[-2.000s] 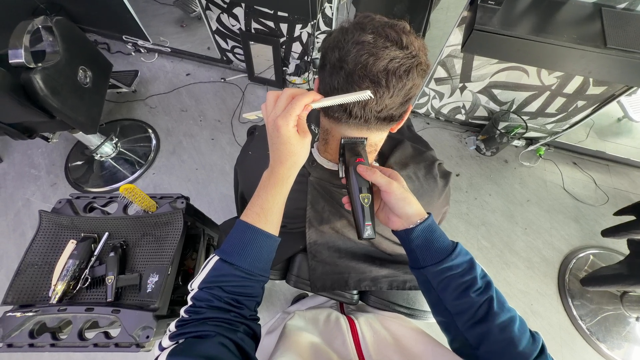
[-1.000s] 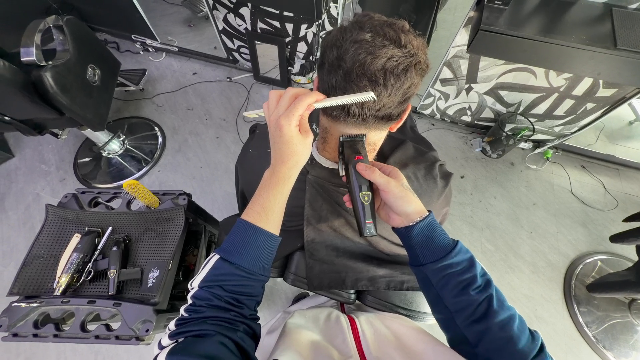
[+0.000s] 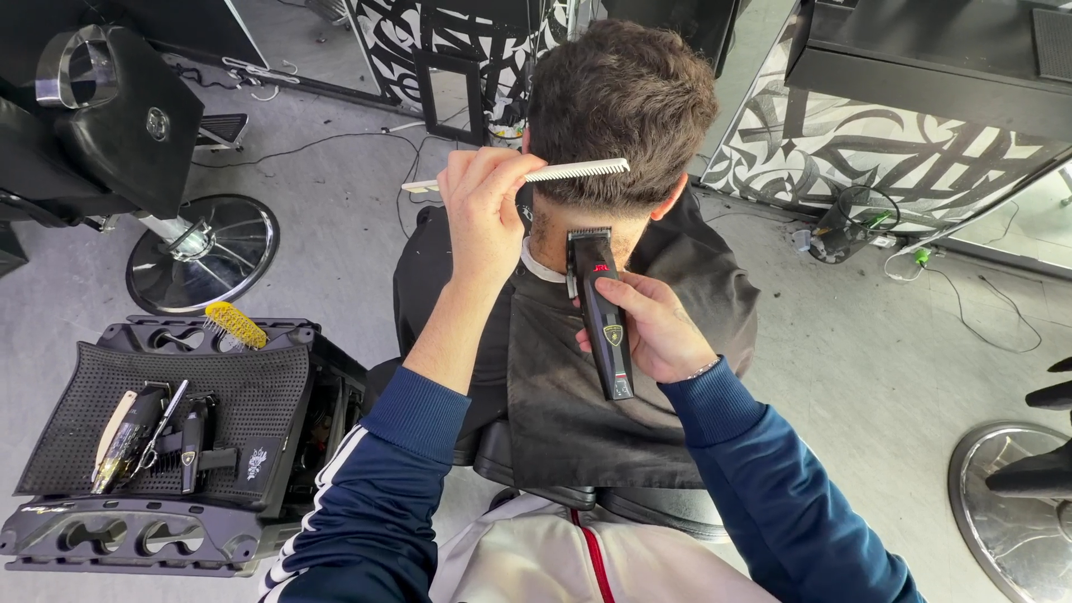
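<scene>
My left hand (image 3: 487, 209) grips a white comb (image 3: 578, 170), its toothed end lying across the lower back of a seated person's dark hair (image 3: 624, 109). Lower down, my right hand (image 3: 653, 327) holds a black cordless hair clipper (image 3: 603, 314) upright, thumb on its body. The clipper's blade end is at the nape, at or close to the skin; exact contact cannot be told. A white neck strip (image 3: 540, 264) circles the person's neck above a black barber cape (image 3: 569, 385).
A trolley (image 3: 289, 364) at the left bears clippers (image 3: 134, 435), scissors (image 3: 159, 427) and a yellow brush (image 3: 236, 325). Barber chair bases (image 3: 205, 251) stand at both sides. A wire bin (image 3: 854, 222) and cables (image 3: 988, 289) lie near the right wall.
</scene>
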